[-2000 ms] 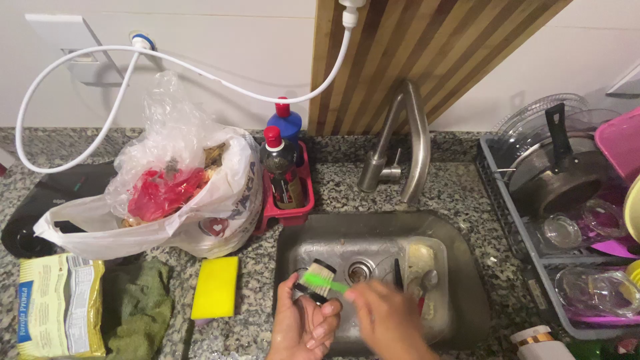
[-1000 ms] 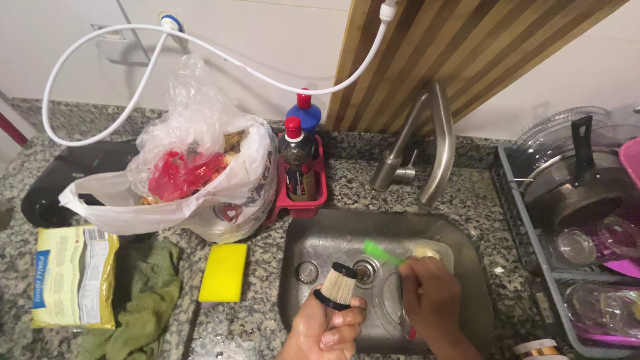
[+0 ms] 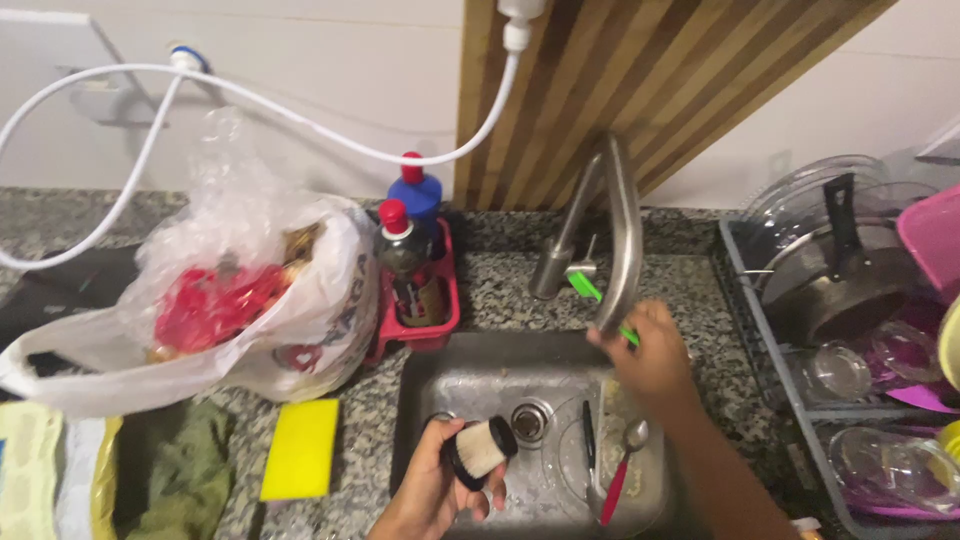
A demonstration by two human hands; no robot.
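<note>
My left hand [image 3: 442, 480] holds a small pleated filter [image 3: 480, 452] with black end rings and a cream middle, above the steel sink [image 3: 420, 375]. My right hand [image 3: 652, 352] is at the spout end of the steel faucet [image 3: 626, 247], with a bright green brush [image 3: 585, 286] in its fingers; the brush passes behind the spout. No running water can be made out. Below the hands, a red-handled spoon [image 3: 616, 480], a dark-handled utensil [image 3: 589, 442] and a clear dish lie in the sink.
A plastic bag [image 3: 315, 300] and a red caddy [image 3: 453, 300] with bottles stand left of the sink. Nearer are a yellow sponge [image 3: 300, 450], a green cloth [image 3: 187, 480] and a package [image 3: 45, 465]. A dish rack [image 3: 772, 345] with pans and glassware is at the right.
My right hand has moved with the green brush from beside the filter, over the sink, up to the faucet spout. My left hand still holds the filter.
</note>
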